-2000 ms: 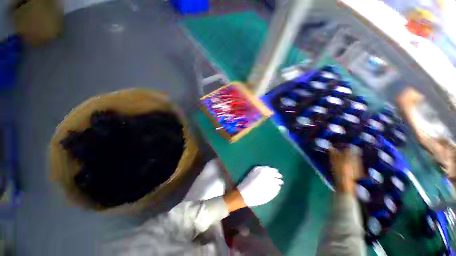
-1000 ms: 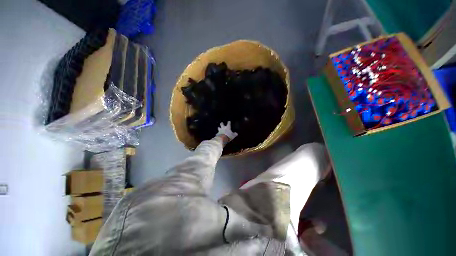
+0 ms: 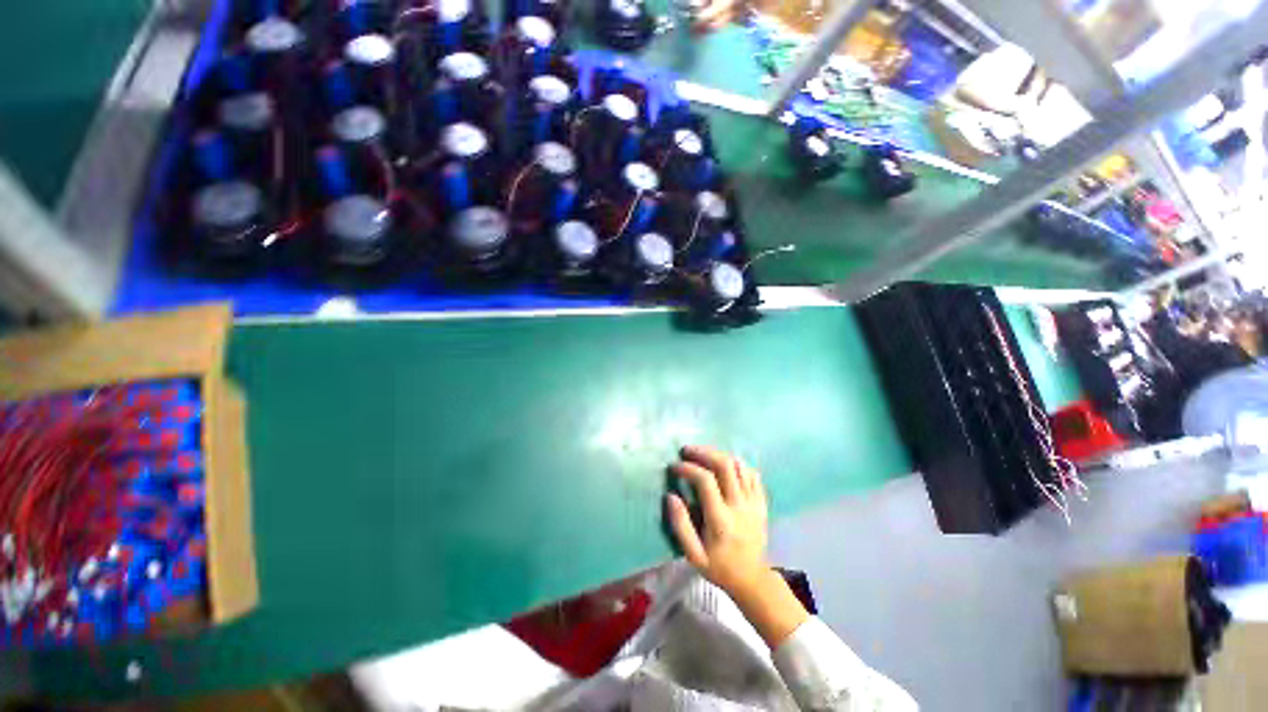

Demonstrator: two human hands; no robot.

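Note:
My bare right hand (image 3: 723,516) is over the green bench near its front edge, fingers curled round a small black housing (image 3: 680,509), mostly hidden beneath them. Another black piece (image 3: 795,588) shows by my wrist, partly hidden. My left hand is not in view. Rows of black speaker assemblies (image 3: 358,223) with silver discs and blue cylinders stand on a blue mat (image 3: 403,301) beyond the bench. A long black speaker tray (image 3: 960,403) with leads over its edge lies to the right.
An open small carton (image 3: 230,487) of blue cylinders and red wires sits at the left. Spaced black units (image 3: 887,171) are on the green conveyor (image 3: 800,216). A white frame post (image 3: 1001,195) slants across the back. A brown carton (image 3: 1129,615) is at the lower right.
The view has turned from the parts drum to the bench. My gloved left hand, earlier in the drum, has left the view. My right hand now shows on a black housing.

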